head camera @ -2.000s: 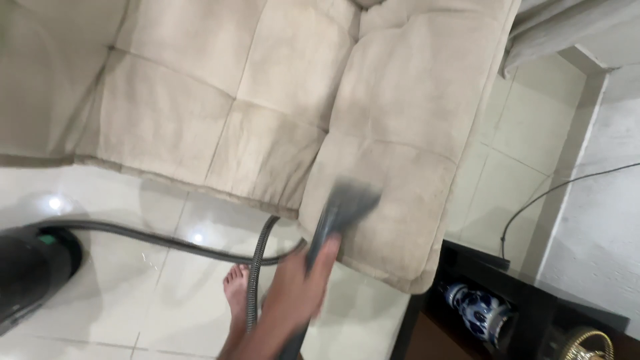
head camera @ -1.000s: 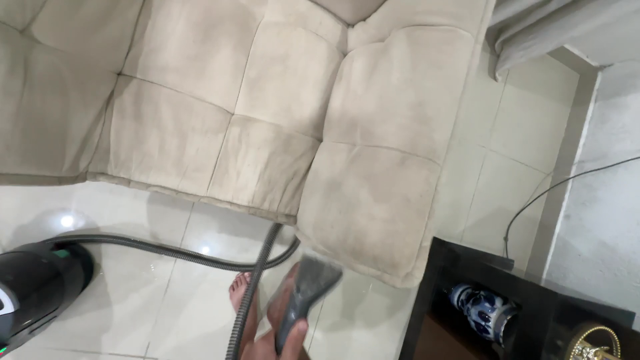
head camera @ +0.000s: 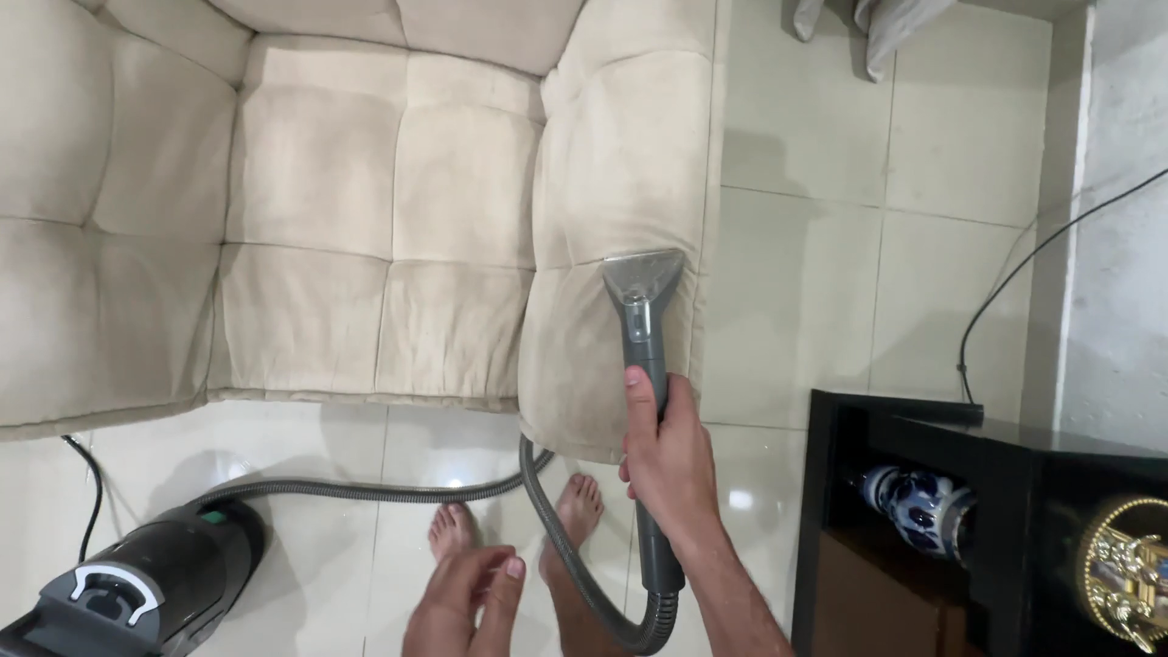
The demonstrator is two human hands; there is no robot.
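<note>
My right hand [head camera: 671, 456] is closed around the grey handle of an upholstery cleaner's hand nozzle [head camera: 642, 301]. The nozzle's wide clear head rests on the right arm section of a beige tufted fabric sofa [head camera: 465, 182]. From the handle's lower end a ribbed grey hose [head camera: 584, 575] loops up beneath the sofa's edge and runs left to the dark cleaning machine [head camera: 173, 566] on the floor. My left hand [head camera: 470, 598] is low in the view, left of the hose, holding nothing, with its fingers curled and the thumb apart from them.
My bare feet stand on glossy floor tiles [head camera: 794, 301], close to the hose. At right is a black shelf unit [head camera: 821, 511] with a blue and white vase [head camera: 922, 511] and a gold ornament [head camera: 1127, 575]. A black cable [head camera: 1004, 265] hangs by the wall, and curtain ends [head camera: 899, 27] reach down above.
The nozzle went from the sofa to its front edge, and now lies farther up on the right section. My left hand has come into view. The view has shifted.
</note>
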